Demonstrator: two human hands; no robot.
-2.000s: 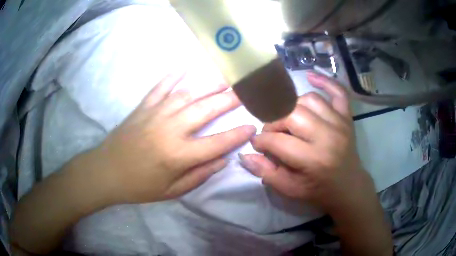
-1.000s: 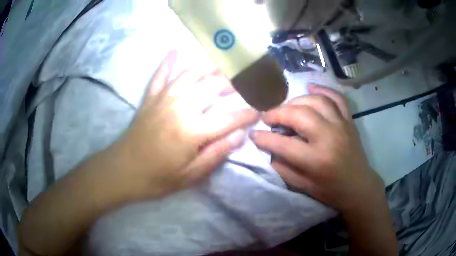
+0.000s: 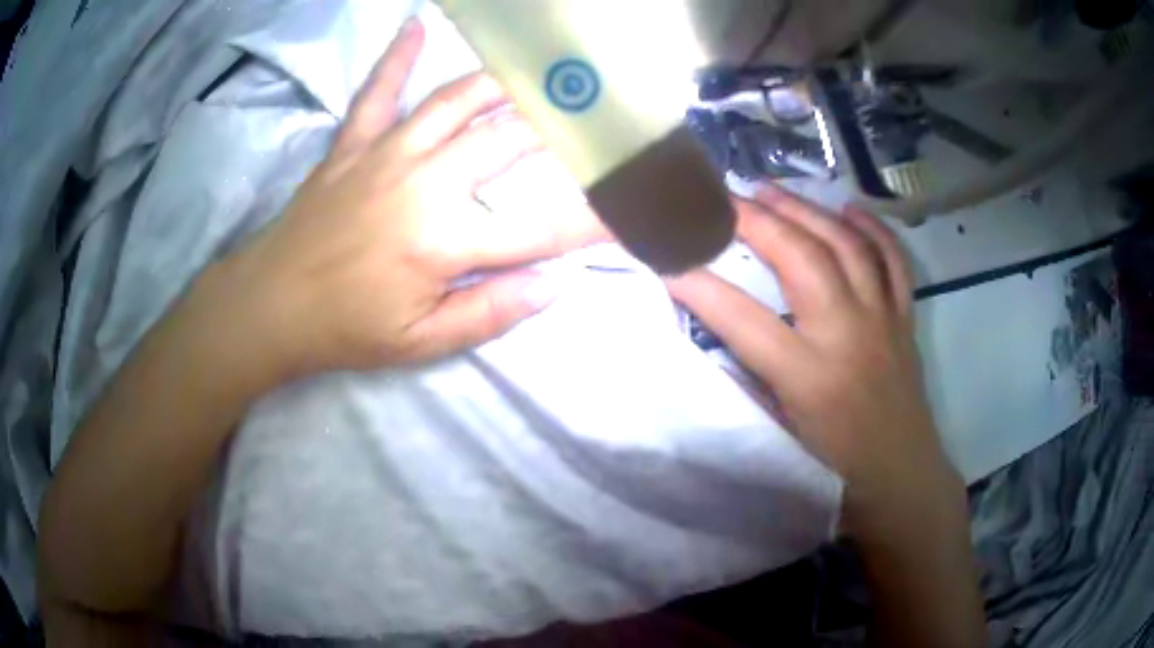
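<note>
A pale grey-white garment piece (image 3: pixel 544 468) lies under both hands and hangs down towards me. My left hand (image 3: pixel 405 228) lies flat on the cloth, fingers spread, left of the machine head attachment (image 3: pixel 664 209), a cream bar with a blue ring mark and brown rounded end. My right hand (image 3: pixel 829 304) rests at the cloth's right edge, fingers somewhat apart, thumb on the cloth by the brown end. The bar hides some fingertips and the cloth beneath it. I cannot see the needle clearly.
Small dark and shiny metal machine parts (image 3: pixel 778 139) are behind the bar. The white table (image 3: pixel 1012 367) with a dark strip is at the right. Gathered grey cloth (image 3: pixel 1076 506) hangs below its right edge. More pale cloth (image 3: pixel 114 152) is heaped at the left.
The cloth and my left hand have moved up and away from me. The cloth's lower edge now shows. My right hand's fingers have straightened and spread from their curled pose.
</note>
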